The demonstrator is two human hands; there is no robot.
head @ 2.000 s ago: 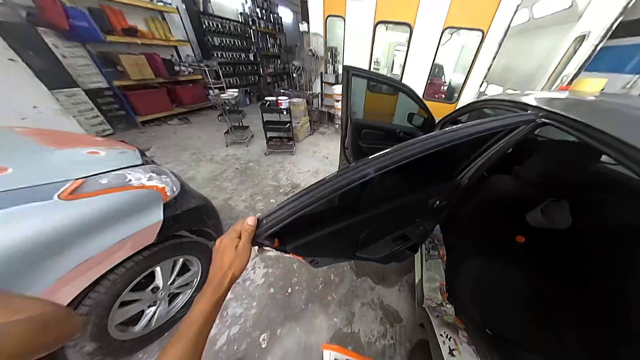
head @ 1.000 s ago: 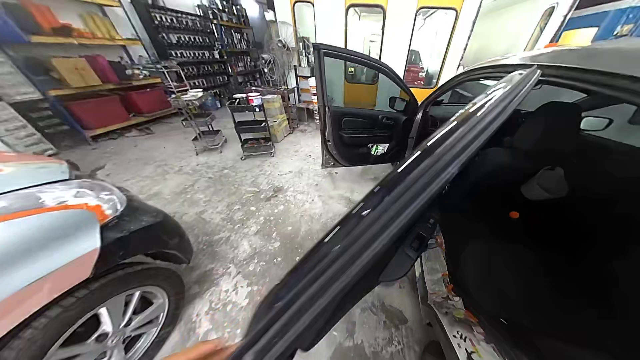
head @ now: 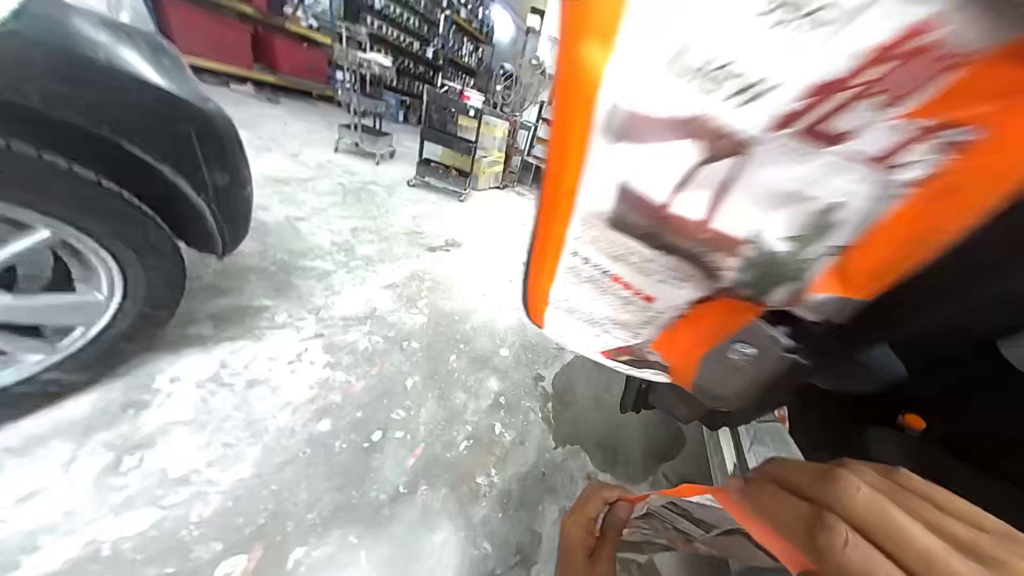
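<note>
Low at the right, my left hand [head: 592,528] pinches one end of an orange masking tape strip [head: 688,490] between thumb and finger. My right hand [head: 880,512] has its fingers bent over the same strip, to the right of the left hand. Beneath the strip lies a wrinkled, glossy masking sheet [head: 672,532]. Above both hands, a printed white sheet [head: 592,280] edged with orange tape [head: 560,160] covers what appears to be the car door's outer side. Its printing is blurred. The door sill [head: 728,448] shows just above my right hand.
Another car's wheel [head: 72,280] and dark bumper [head: 184,160] stand at the left. Black rolling carts [head: 448,144] and shelves with red bins [head: 208,40] are farther back. The concrete floor [head: 360,360] bears paint flecks and a dark patch [head: 608,416].
My left hand has let go of the door's edge and now holds orange tape. My right hand has come into view. The door has swung, and its sheet-covered side shows. The view has tilted down.
</note>
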